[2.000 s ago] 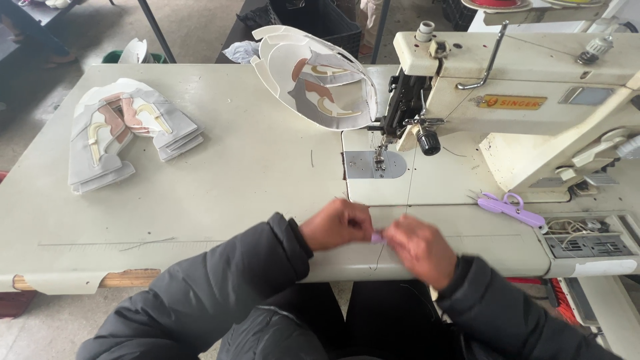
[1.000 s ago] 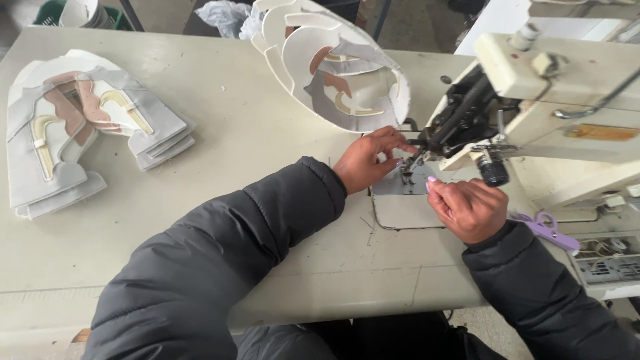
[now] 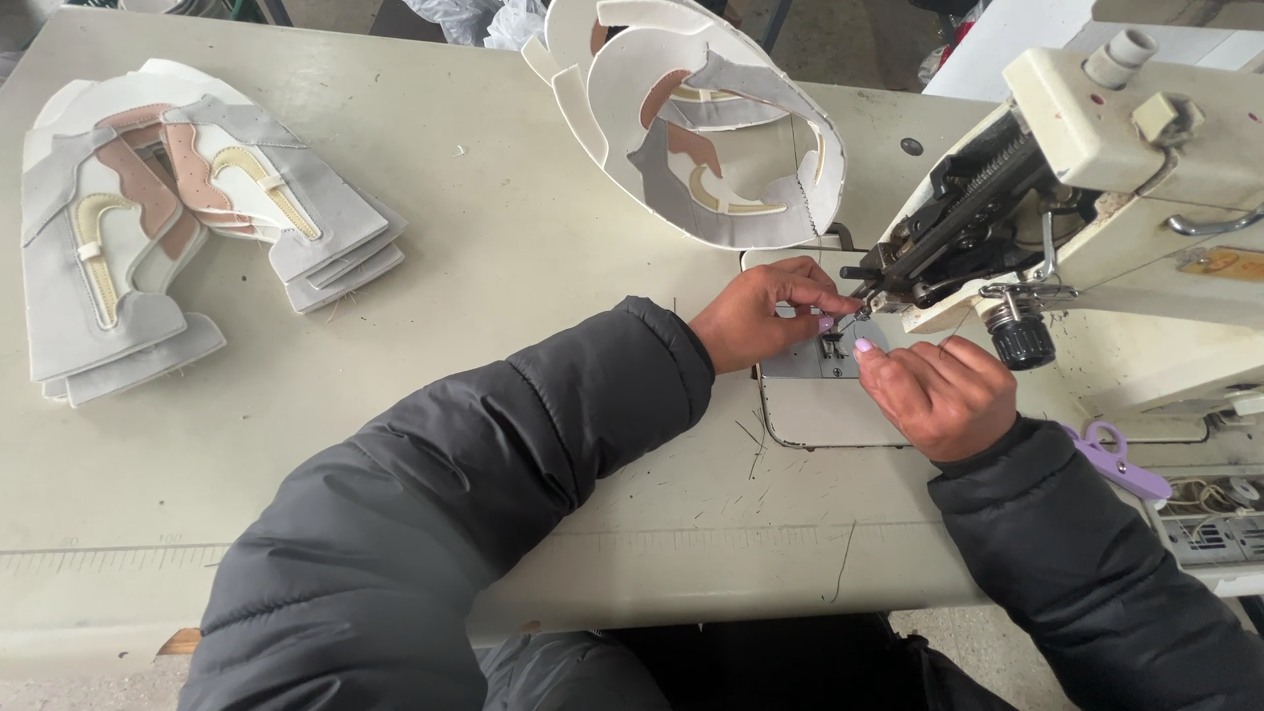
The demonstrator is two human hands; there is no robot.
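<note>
At the needle area of a sewing machine point(image 3: 1106, 197), my left hand point(image 3: 775, 311) pinches thumb and finger beside the needle bar; whether thread lies between them is too small to tell. My right hand point(image 3: 938, 390) is curled just right of the presser foot point(image 3: 832, 344), its thumb near the needle, and a thin dark thread runs up from its fingers toward the tension dial point(image 3: 1020, 336). Stitched shoe uppers point(image 3: 731, 227) in white, grey and brown stand behind the needle plate. More shoe uppers point(image 3: 326, 207) lie stacked at the left.
Purple thread snips point(image 3: 1121, 464) lie right of my right wrist. Loose thread ends are scattered on the table point(image 3: 474, 296) near its front edge. A bobbin and metal parts sit in a tray point(image 3: 1215, 533) at the right. Plastic bags point(image 3: 494, 20) are behind the table.
Both hands have moved from near the table's front edge up to the needle area. Since one second ago they remain there, with only small finger movements. The view has shifted and come closer.
</note>
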